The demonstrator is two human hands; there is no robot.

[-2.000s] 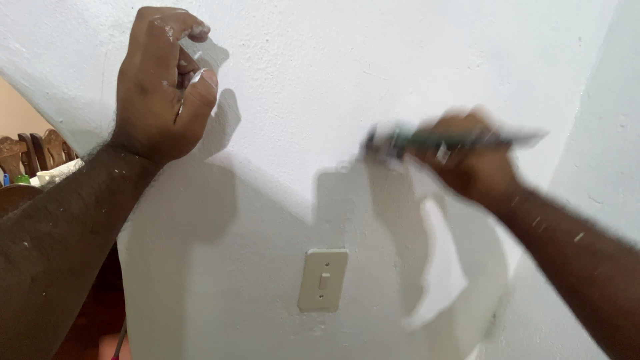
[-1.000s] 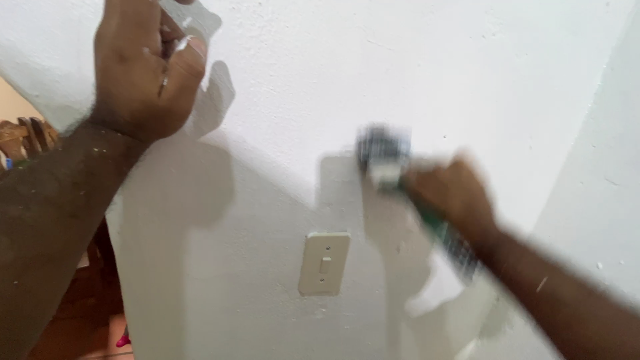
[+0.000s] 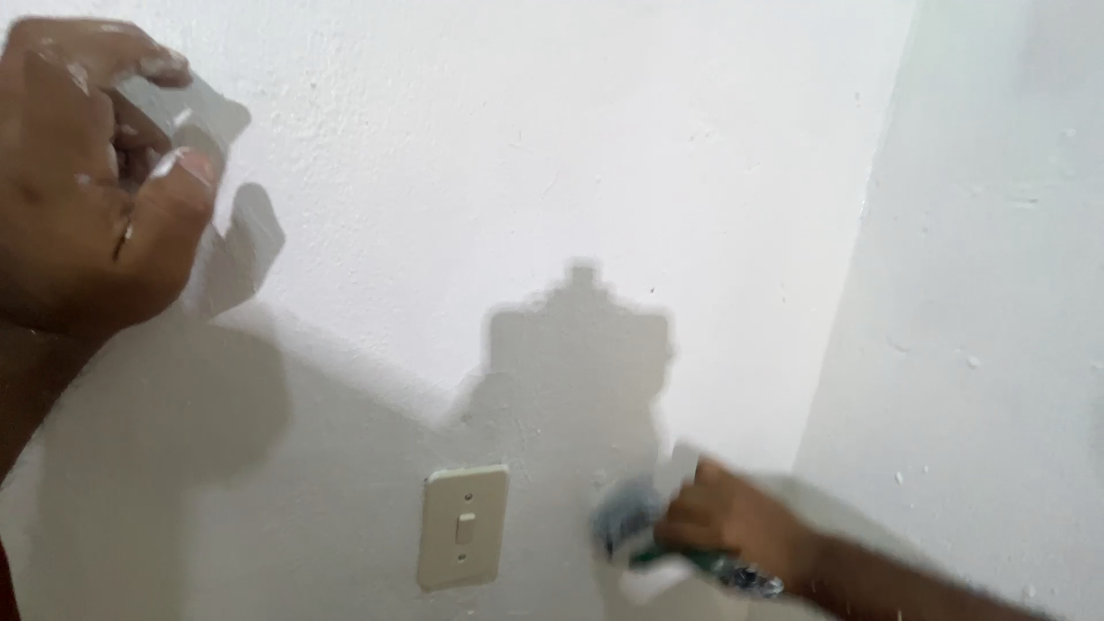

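Observation:
My right hand (image 3: 733, 526), low and right of centre, grips the green handle of a paintbrush (image 3: 627, 517). The brush head is blurred and lies over the white wall (image 3: 552, 172), just right of the light switch plate; whether it touches the wall cannot be told. My left hand (image 3: 103, 172) is at the upper left, fingers curled, white paint on the fingertips and thumb. Between its fingers and thumb no object can be made out.
A beige switch plate (image 3: 463, 528) with one toggle and two screws is fixed to the wall at lower centre. An inner corner runs down the right, where a greyer wall (image 3: 975, 285) meets this one. Shadows fall across the wall.
My right hand and the brush have moved down, from above the switch plate's level to beside it. The left hand keeps its curled pose. The view has shifted.

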